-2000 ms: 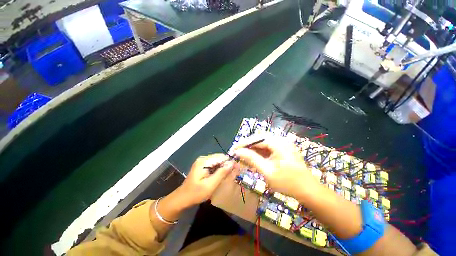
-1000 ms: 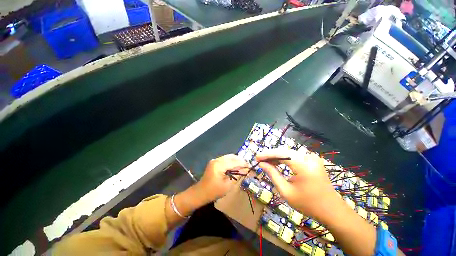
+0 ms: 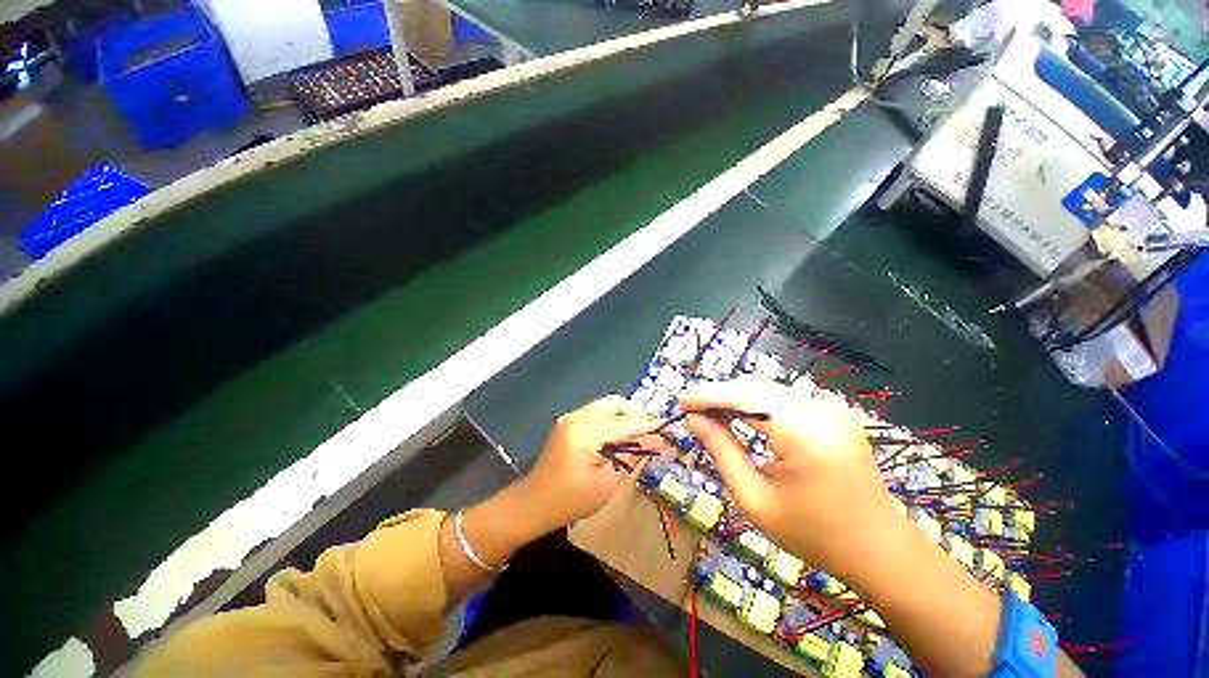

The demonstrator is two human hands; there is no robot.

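Note:
Rows of small circuit boards [image 3: 758, 607] with yellow, white and blue parts lie on a tan carrier board [image 3: 623, 540]. Red lead wires [image 3: 692, 633] and black ones stick out from them. My left hand [image 3: 586, 457] is closed on a small bunch of black lead wires [image 3: 626, 453], over the carrier's left corner. My right hand [image 3: 796, 457] is just right of it, above the boards, with a black lead wire [image 3: 736, 415] between thumb and fingers. The fingertips of both hands nearly meet at a black wire; which end each holds is too small to tell. My right hand hides some boards.
Loose black wires [image 3: 815, 331] lie on the dark green worktop beyond the boards. A green conveyor [image 3: 438, 225] with a worn cream rail [image 3: 530, 347] runs at left. A white machine [image 3: 1014, 159], a cardboard box [image 3: 1127, 338] and blue bins [image 3: 1167, 570] are at right. Part of another person shows top right.
The view has shifted since two seconds ago, showing more of the machine. The right hand's fingers have drawn slightly closer to the left hand over the last second. Both hands still hold black wires.

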